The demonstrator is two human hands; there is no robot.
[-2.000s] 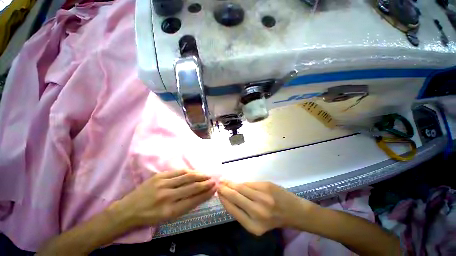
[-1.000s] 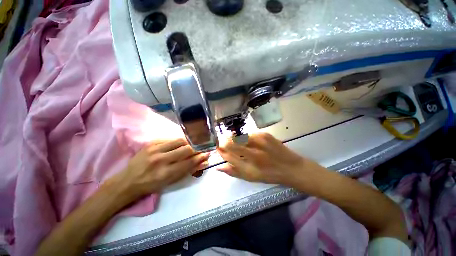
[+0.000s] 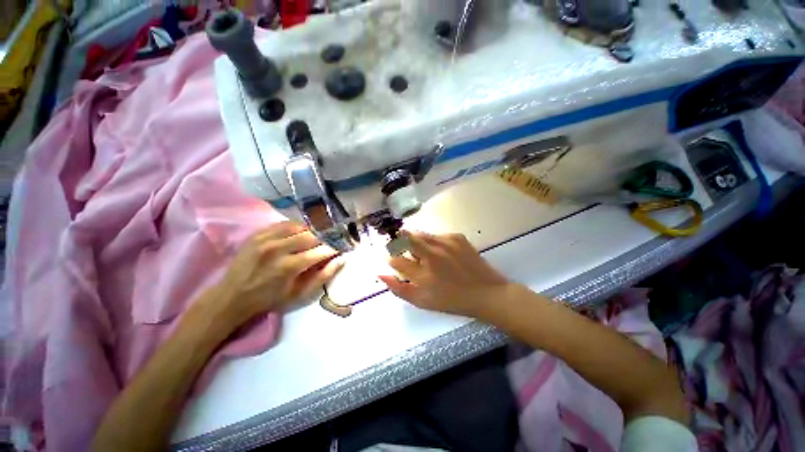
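The pink garment (image 3: 159, 221) covers the table left of the needle, its edge running under the lamp glare at the presser foot (image 3: 388, 228). My left hand (image 3: 278, 265) lies on the cloth left of the foot, fingers together and holding it down. My right hand (image 3: 441, 272) is just right of the foot, fingers bent, thumb towards the needle. Glare hides whether its fingertips hold cloth. The white sewing machine head (image 3: 397, 97) has a blue stripe. Its shiny metal guard (image 3: 315, 199) stands above my left fingertips.
Snips with green and yellow handles (image 3: 666, 201) lie at the table's right. A yellow label (image 3: 527, 183) is on the machine bed. A small curved tan piece (image 3: 335, 305) lies in front of the foot. Pink and white garments (image 3: 574, 397) hang below the grey front edge (image 3: 397, 360).
Both hands have moved from the table's front edge up beside the presser foot, the garment edge with them. Since one second ago they have stayed nearly in place there; the view has shifted.
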